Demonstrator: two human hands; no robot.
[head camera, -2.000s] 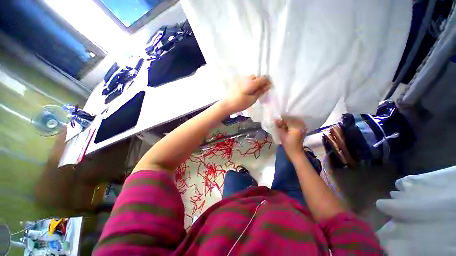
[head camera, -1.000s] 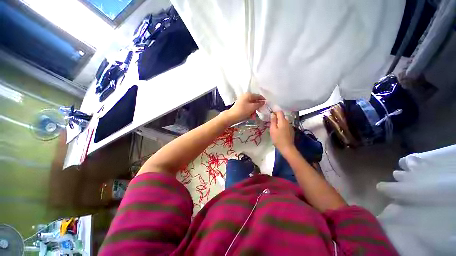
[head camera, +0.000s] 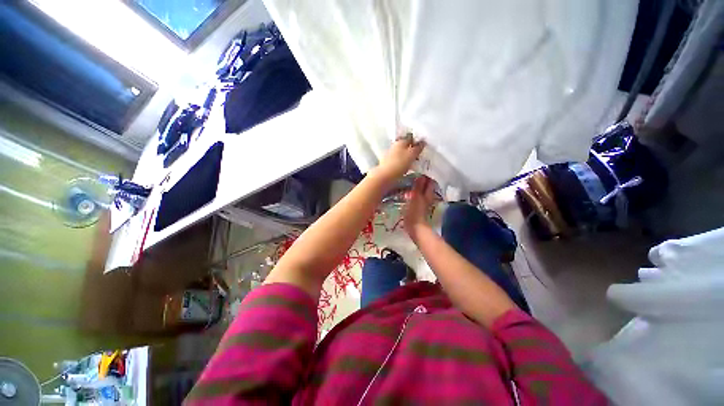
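Note:
The white shirt (head camera: 476, 87) hangs in front of me and fills the top middle of the view. My left hand (head camera: 403, 153) is closed on the shirt's lower front edge. My right hand (head camera: 421, 204) is just below and right of it, raised, with its fingers extended close to the hem. Whether its fingertips touch the cloth is hard to tell. No button can be made out. Any snips in my palms are hidden.
A long white table (head camera: 317, 127) stands at left with folded black cloth (head camera: 189, 187) and shiny packed garments (head camera: 184, 127). Red strips (head camera: 343, 273) litter the floor. A tied dark bundle (head camera: 591, 186) lies right. More white garments (head camera: 675, 305) hang lower right. A fan (head camera: 82, 201) is far left.
My right hand has moved left and its fingers have come off the hem they were pinching. My left hand has risen slightly, still on the shirt edge.

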